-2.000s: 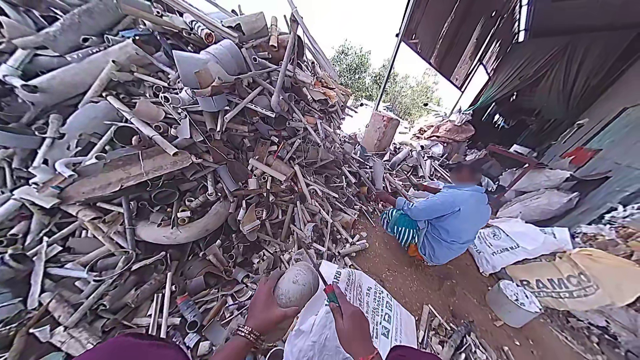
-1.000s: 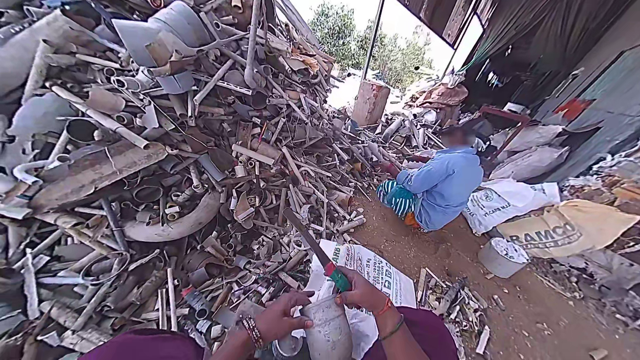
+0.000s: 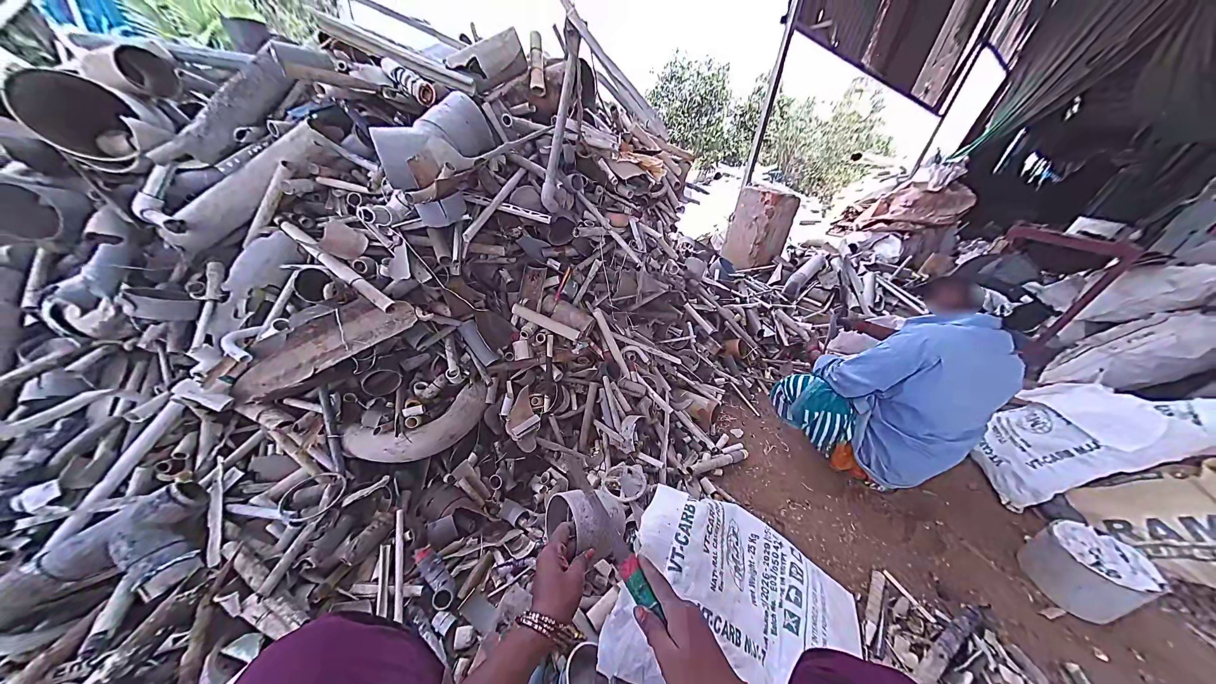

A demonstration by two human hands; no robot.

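My left hand [image 3: 560, 581] grips a short grey pipe piece [image 3: 594, 521] whose open end faces left, just above the scrap at my knees. My right hand [image 3: 679, 622] is closed around the red and green handle [image 3: 638, 587] of a blade-like tool. Its blade reaches up and left against the pipe piece; the far part is hard to make out. Under and beside my right hand lies a white woven sack [image 3: 760, 579] with printing. Loose pipe scraps surround my left hand.
A tall heap of plastic pipe scrap [image 3: 456, 313] fills the left and centre. At right a person in a blue shirt [image 3: 936, 380] sits on the ground. Beyond are a grey bucket [image 3: 1088, 570], printed sacks [image 3: 1073, 437], a concrete block [image 3: 760, 226] and more pipe offcuts [image 3: 936, 636].
The grey pipe piece has moved away from my lap and turned, with its open end now facing left. My left hand has gone forward with it, and the tool now lies against it.
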